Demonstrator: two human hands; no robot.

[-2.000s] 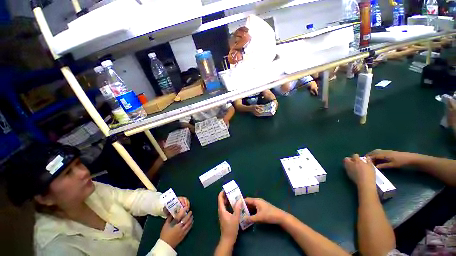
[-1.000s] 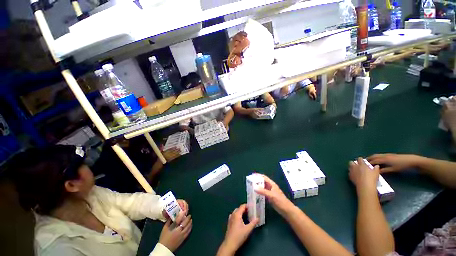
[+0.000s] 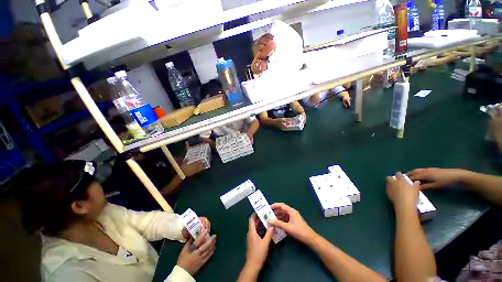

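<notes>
A white oblong carton [image 3: 263, 207] with small print is held tilted above the dark green bench [image 3: 286, 157]. My left hand [image 3: 257, 242] grips its lower left side. My right hand [image 3: 292, 223] is on its right side, with fingers and thumb on the lower part. The carton's lower end shows below the fingers. A single white carton [image 3: 238, 194] lies on the bench just beyond it, at the upper left. A group of white cartons [image 3: 334, 191] lies side by side on the bench to the right.
A person [image 3: 118, 220] at the left holds a carton [image 3: 192, 223]. Another person's hands [image 3: 404, 187] at the right hold cartons. Carton blocks [image 3: 234, 146] are handled across the bench. A shelf rail [image 3: 264, 104] with bottles crosses above; a white tube [image 3: 399, 104] hangs by a post.
The carton in my hands was turned upright and moved right, then came back left and is tilted again, its top now beside the single carton.
</notes>
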